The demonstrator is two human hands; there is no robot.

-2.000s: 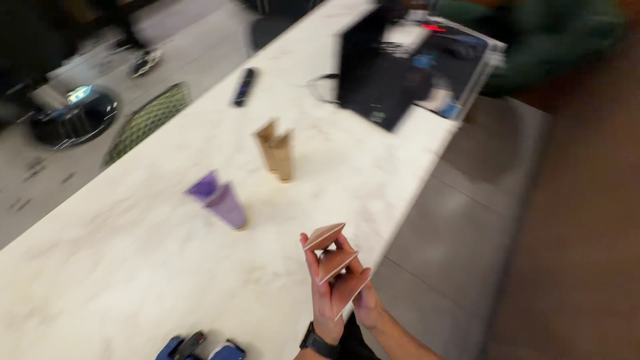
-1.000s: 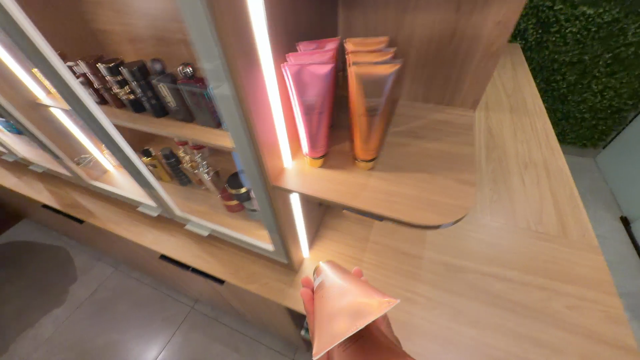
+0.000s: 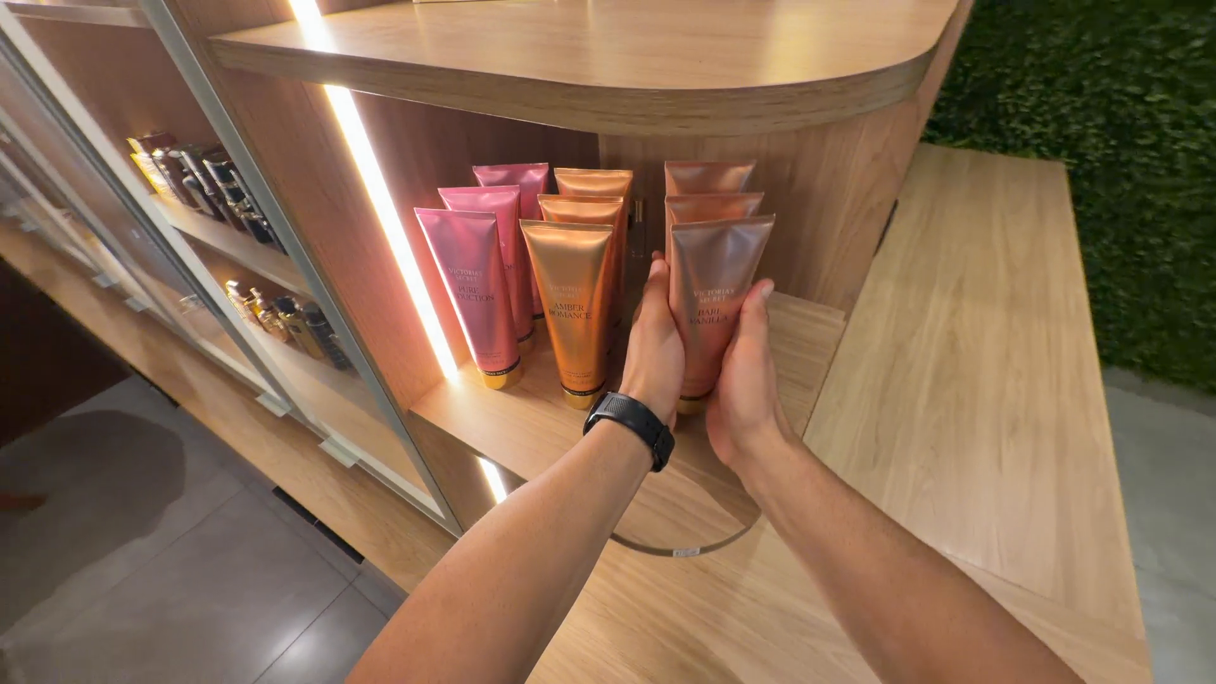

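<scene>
Both my hands are around a rose-coloured lotion tube (image 3: 717, 309), which stands cap down on the rounded wooden shelf. My left hand (image 3: 654, 347), with a black watch at the wrist, holds its left side; my right hand (image 3: 750, 375) holds its right side. Two more tubes of similar colour line up behind it, the nearer being a rose tube (image 3: 712, 206). To the left stands a row of orange-gold tubes (image 3: 570, 304), and beyond that a row of pink tubes (image 3: 470, 285). My hands hide the lower sides of the held tube.
An upper wooden shelf (image 3: 608, 81) overhangs the tubes. On the left, a glass-fronted cabinet (image 3: 380, 399) holds several perfume bottles (image 3: 299, 328), beside a bright light strip (image 3: 389, 228). A wooden counter (image 3: 959, 380) runs along the right, with a green plant wall (image 3: 1092, 190) behind.
The view has moved from a white table to the shelf. My hands, earlier holding several tubes, are now at the shelf, where a third row of rose-coloured tubes stands right of the orange ones.
</scene>
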